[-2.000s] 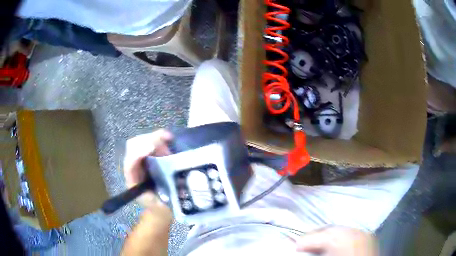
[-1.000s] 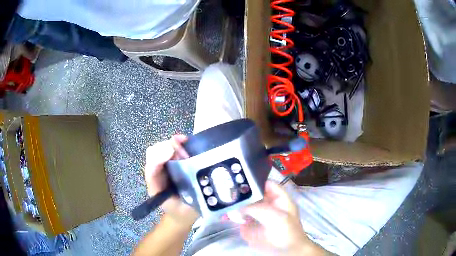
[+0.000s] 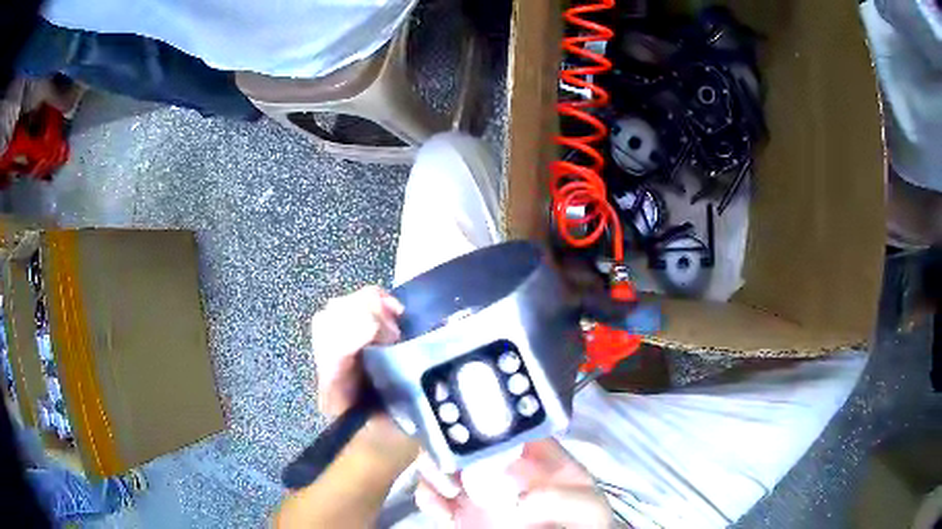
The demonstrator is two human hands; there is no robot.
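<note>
The silver-grey camera housing (image 3: pixel 411 389) is held tilted above the lap, its open black round end up and away. Its black front window (image 3: pixel 483 398) faces me, with a pale centre and three round spots each side. My left hand (image 3: pixel 351 341) grips the housing's left side, beside a black antenna (image 3: pixel 331 446). The other antenna sticks out right and is blurred. My right hand (image 3: pixel 547 491) is just below the housing's lower edge, blurred, with a small white piece, seemingly the wiping cloth (image 3: pixel 494 481), at its fingers. Its fingertips are partly hidden.
An open parts carton (image 3: pixel 816 186) with black camera units stands at the right knee. The coiled red air hose (image 3: pixel 581 134) hangs over it, with the red air blow gun (image 3: pixel 611 346) beside the housing. A taped carton (image 3: pixel 155 341) is at left; a stool (image 3: pixel 341 103) and seated person are ahead.
My right hand has come up from the lap at lower right to the housing's lower edge. My left hand and the housing have moved right and slightly down.
</note>
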